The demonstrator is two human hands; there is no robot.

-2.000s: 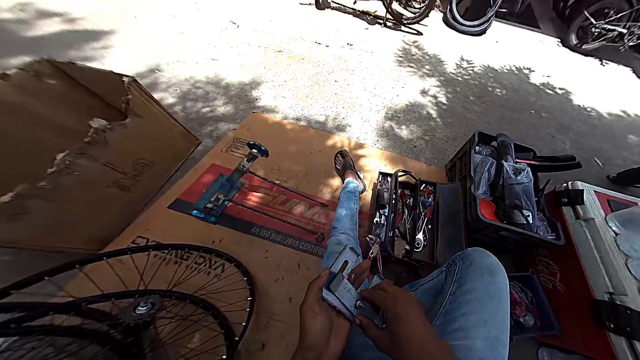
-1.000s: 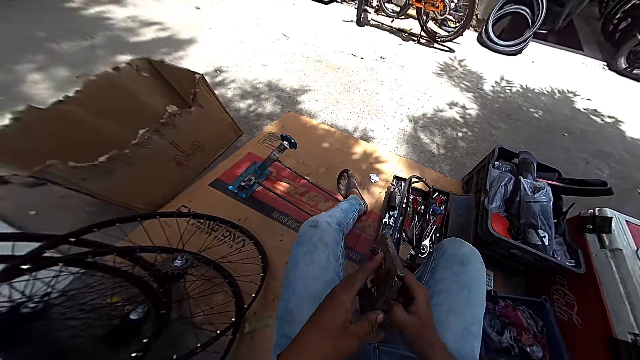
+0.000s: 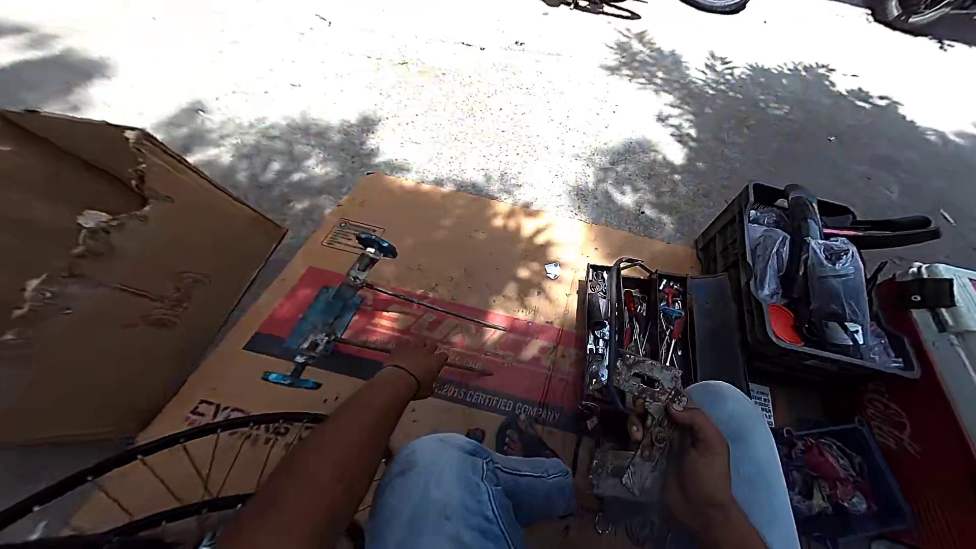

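Observation:
My left hand reaches over the flat cardboard sheet, beside the thin metal rods of a blue metal stand with round knobs. Its fingers look partly curled; whether they touch a rod I cannot tell. My right hand grips a worn, dirty metal bracket-like part above my lap. Just beyond that part lies an open metal toolbox with wrenches, pliers and screwdrivers. The part hides some of the toolbox's near end.
A torn cardboard box stands at left, above spoked bicycle wheels. At right are a black crate with plastic-wrapped items, a blue bin and a red cooler with a white lid. My knees are at the near edge.
My left hand has left the metal part that both hands were at and moved left to the blue stand's rods. My right hand still has the part. The view has shifted.

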